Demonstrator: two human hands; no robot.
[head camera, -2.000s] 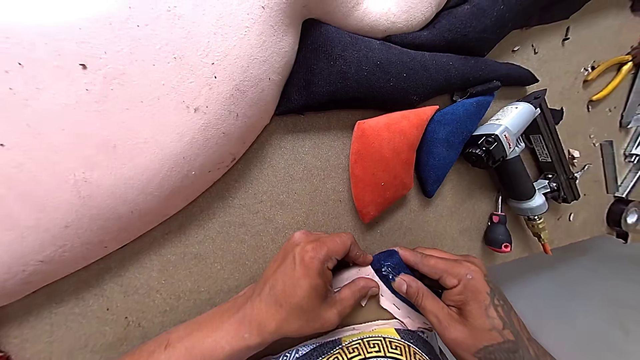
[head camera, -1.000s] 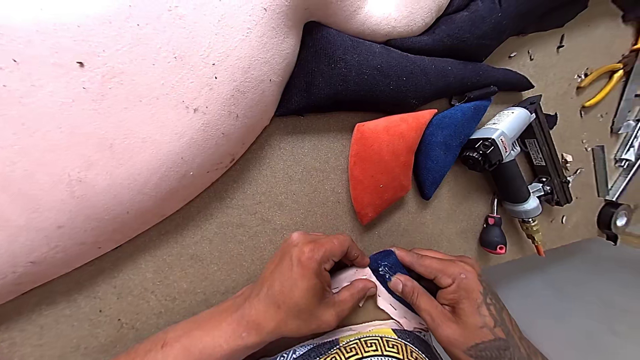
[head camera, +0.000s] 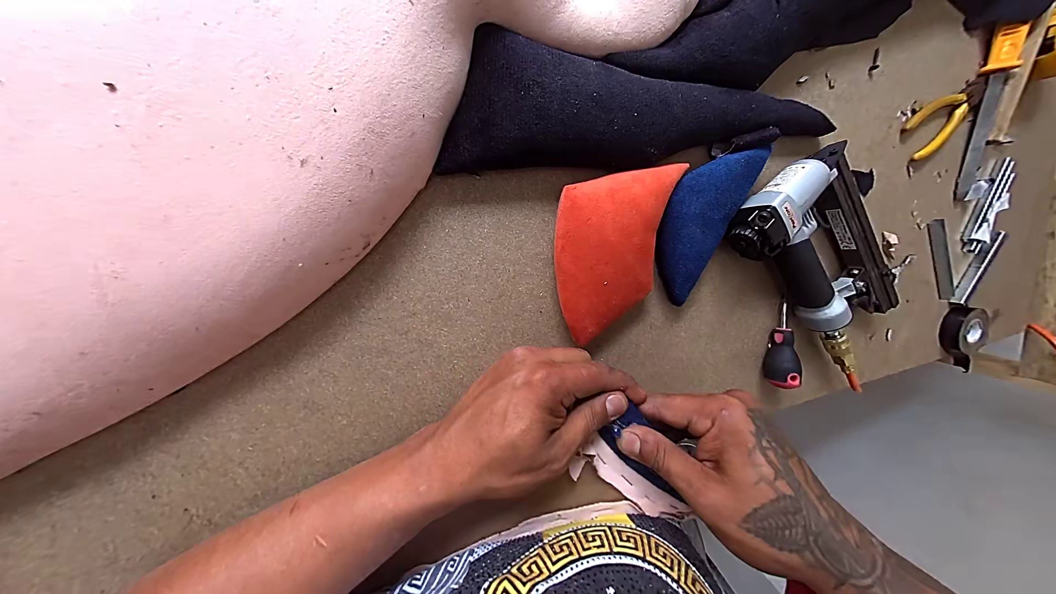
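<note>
A small dark blue fabric-covered piece (head camera: 624, 425) with a pale, stapled backing (head camera: 631, 483) is pinched between both hands close to my body. My left hand (head camera: 528, 421) grips its upper left edge with thumb and fingers. On its right side, my right hand (head camera: 701, 441) presses with the thumb, fingers curled behind. Beyond the hands lie an orange fabric-covered piece (head camera: 615, 247) and a blue one (head camera: 709, 214), side by side. To their right rests a pneumatic staple gun (head camera: 804, 235), with a short screwdriver (head camera: 781, 355) beside its handle.
A large pale pink curved form (head camera: 206, 181) fills the left. Dark fabric-covered pieces (head camera: 577, 107) lie behind. At right are yellow-handled pliers (head camera: 940, 124), staple strips (head camera: 988, 206), a roll of black tape (head camera: 964, 332) and an orange-and-yellow tool (head camera: 1005, 48). The board's edge (head camera: 866, 379) runs below them.
My left thumb and fingers have moved up and right onto the blue fabric, from the pale backing. The right hand stays on the piece. The view has shifted slightly.
</note>
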